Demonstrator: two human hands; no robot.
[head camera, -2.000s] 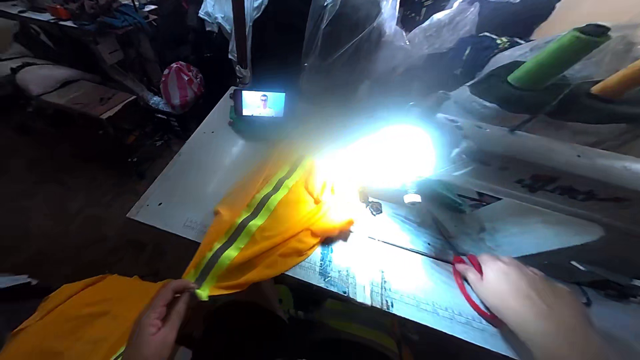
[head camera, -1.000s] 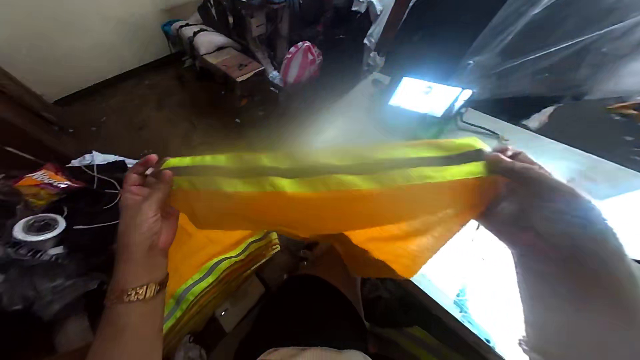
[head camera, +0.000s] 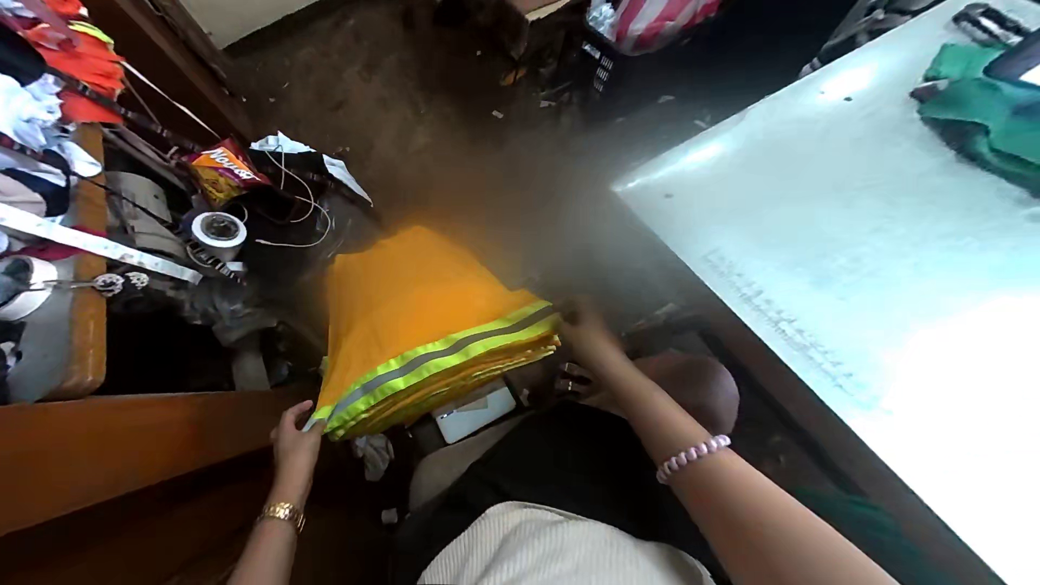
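Observation:
A stack of orange fabric pieces (head camera: 422, 284) lies low in front of me, its near edge banded with yellow-green and grey reflective tape (head camera: 443, 353). My left hand (head camera: 296, 435), with a gold watch or bracelet at the wrist, pinches the left end of the taped edge. At the right end of that edge is my right hand (head camera: 589, 333), its fingers blurred and partly in shadow; a beaded bracelet (head camera: 693, 457) circles that forearm. Whether the right fingers grip the fabric cannot be made out.
The white tabletop (head camera: 780, 211) stands at right, with green cloth (head camera: 975, 122) on it. At left are a wooden-edged table (head camera: 89, 325) heaped with cloth, a snack packet (head camera: 223, 175) and a white roll (head camera: 218, 230). A red-and-white striped bundle (head camera: 662, 24) is at the top.
The red-handled scissors held in my right hand two seconds ago are out of view. The taped orange piece, stretched between both hands one second ago, is now down on the stack. The view has swung left and down.

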